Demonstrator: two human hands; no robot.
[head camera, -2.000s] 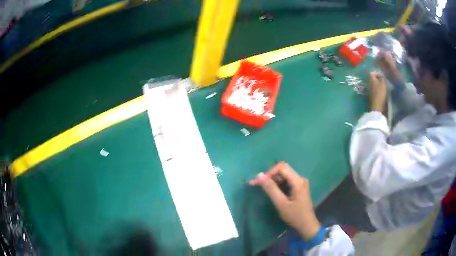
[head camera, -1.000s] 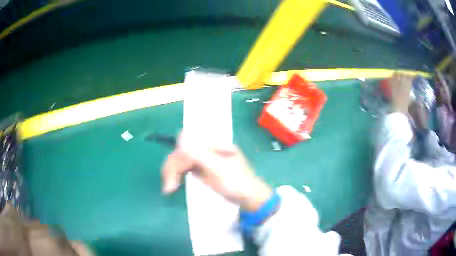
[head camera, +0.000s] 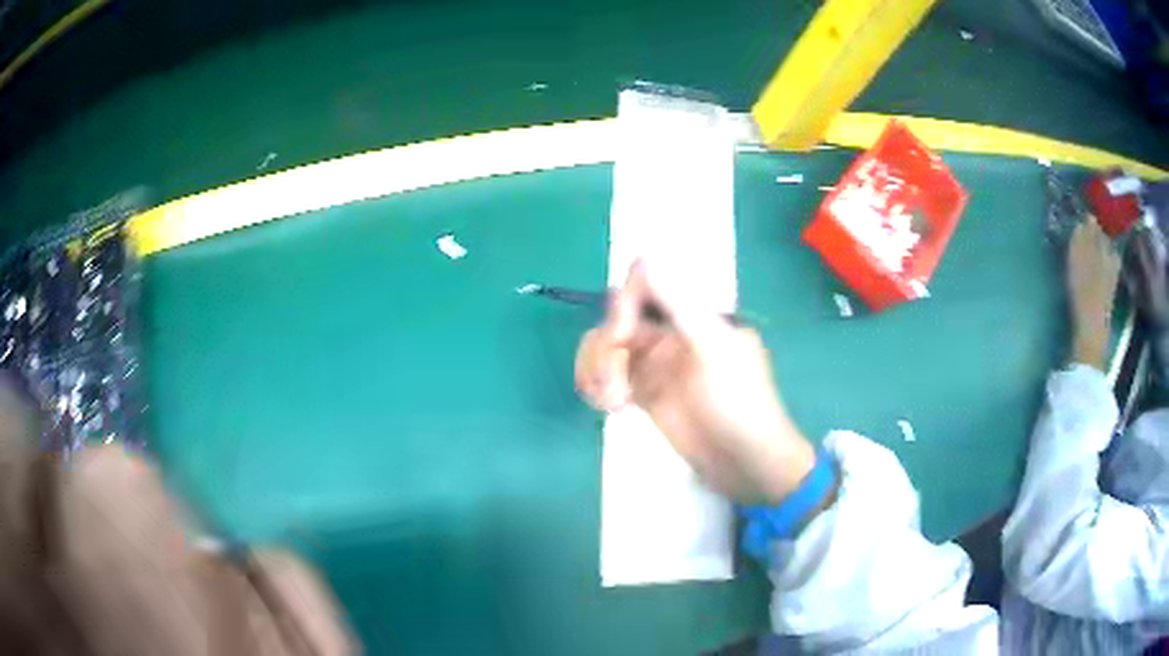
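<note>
My right hand (head camera: 699, 385), with a blue band on the wrist, holds the thin black tweezers (head camera: 571, 296) above the long white strip (head camera: 669, 513). The tips point left, with a tiny pale spot at their end; I cannot tell if it is a piece held. My left hand (head camera: 141, 551) is large, blurred and cut off at the lower left edge. A small dark and pale thing shows at its fingers, too blurred to name. The red parts bin (head camera: 945, 205) with white slivers stands right of the strip's upper part.
A blister tray (head camera: 77, 333) with dark and silver parts is at the left. A yellow post (head camera: 840, 71) rises from the yellow and white edge strip (head camera: 385, 183). White pieces lie scattered on the green bench (head camera: 321, 385). A coworker's sleeve (head camera: 1090, 500) and another red bin (head camera: 1113, 203) are at the right.
The view has turned left, so the bin and strip sit farther right. My right hand has come over the strip with the tweezers. My left hand has entered at the lower left.
</note>
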